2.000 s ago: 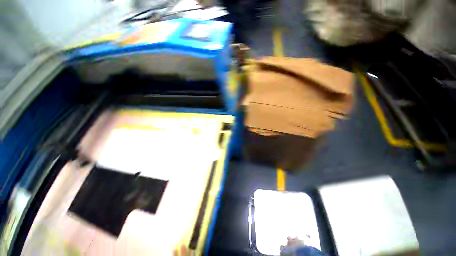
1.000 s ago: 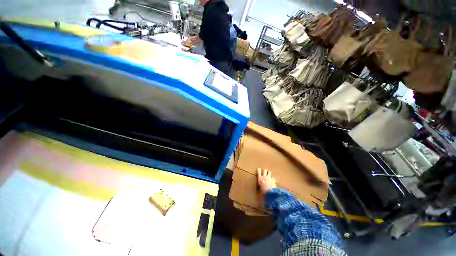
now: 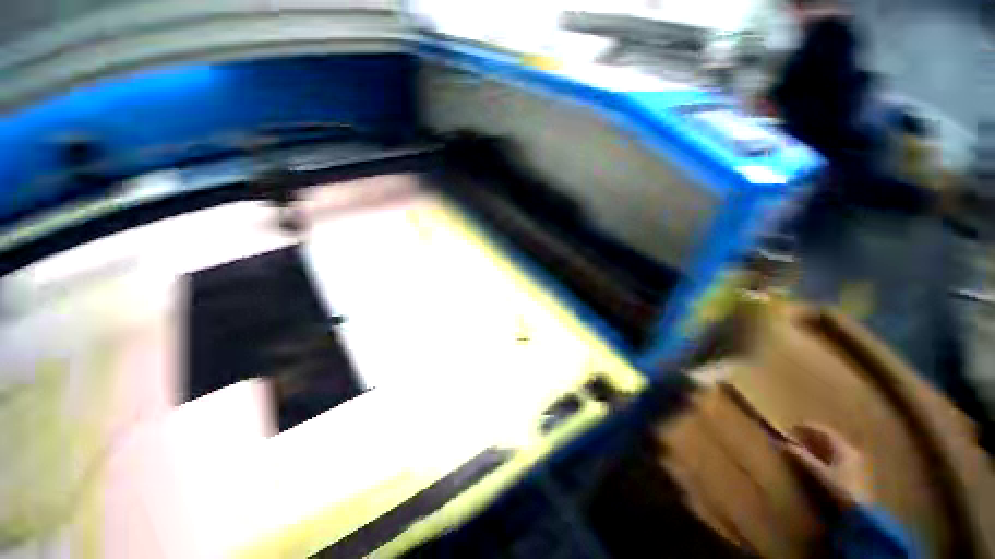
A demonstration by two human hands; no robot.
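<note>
The stacked brown panels (image 3: 916,437) lie at the lower right, beside the blue machine, and are blurred. My right hand (image 3: 826,456), in a blue sleeve, is at the edge of a top panel, with its fingers closed on that edge. The panel's edge shows as a dark line running up and left from my fingers. My left hand is not in view.
The white-pink bed covering (image 3: 436,317) fills the machine bed, with a black notched opening (image 3: 256,328) at left. The machine's blue side housing (image 3: 753,180) stands between bed and aisle. A person in dark clothes (image 3: 824,87) is at the upper right.
The view has swung left, showing more of the bed and its black opening. My right hand was flat on the brown stack and now has its fingers at a panel's edge.
</note>
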